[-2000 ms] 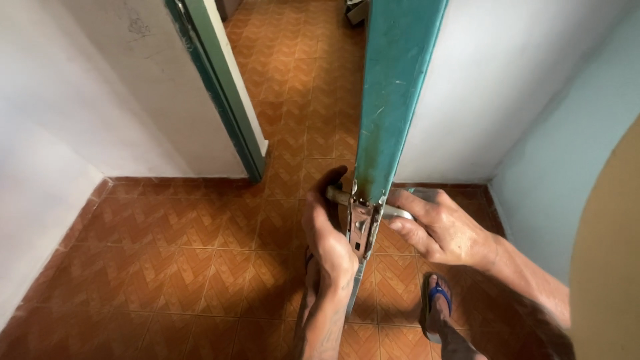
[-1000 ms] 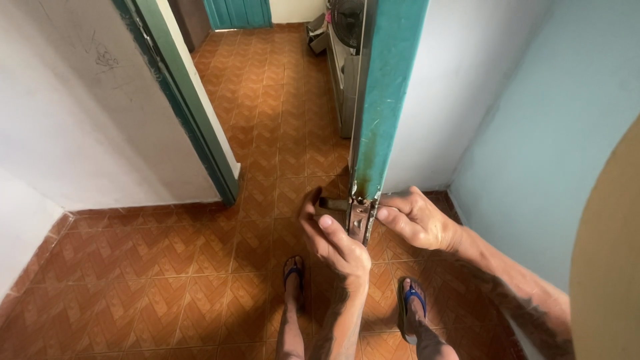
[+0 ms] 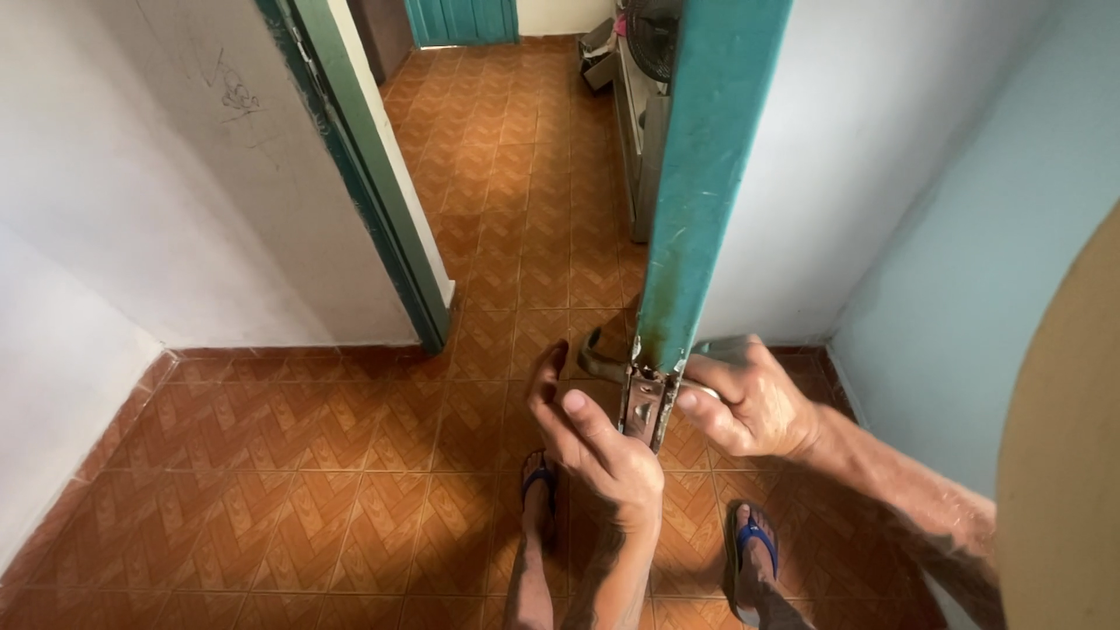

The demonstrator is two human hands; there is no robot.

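The teal metal door (image 3: pixel 709 175) stands edge-on, with scratches, rust and chipped paint near its lock (image 3: pixel 646 407), which is set in the edge. On the door's left side a curved lever handle (image 3: pixel 602 360) sticks out. My left hand (image 3: pixel 604 442) is beside the lock, its fingers apart, below that handle and not closed on it. My right hand (image 3: pixel 748 398) is on the other side, its fingers curled around a metal lever handle (image 3: pixel 700 390) that shows only in part.
A green door frame (image 3: pixel 376 175) borders the doorway at left. Beyond it are a black fan (image 3: pixel 654 39) by a pale cabinet (image 3: pixel 632 131) and another teal door (image 3: pixel 464 22). My feet in blue flip-flops (image 3: pixel 754 547) stand on the orange tiled floor (image 3: pixel 350 525). White walls flank the doorway.
My left hand, close around the left handle two seconds ago, has come away from it and opened. My right hand stays at the right handle. The view has tilted up, showing more of the room beyond.
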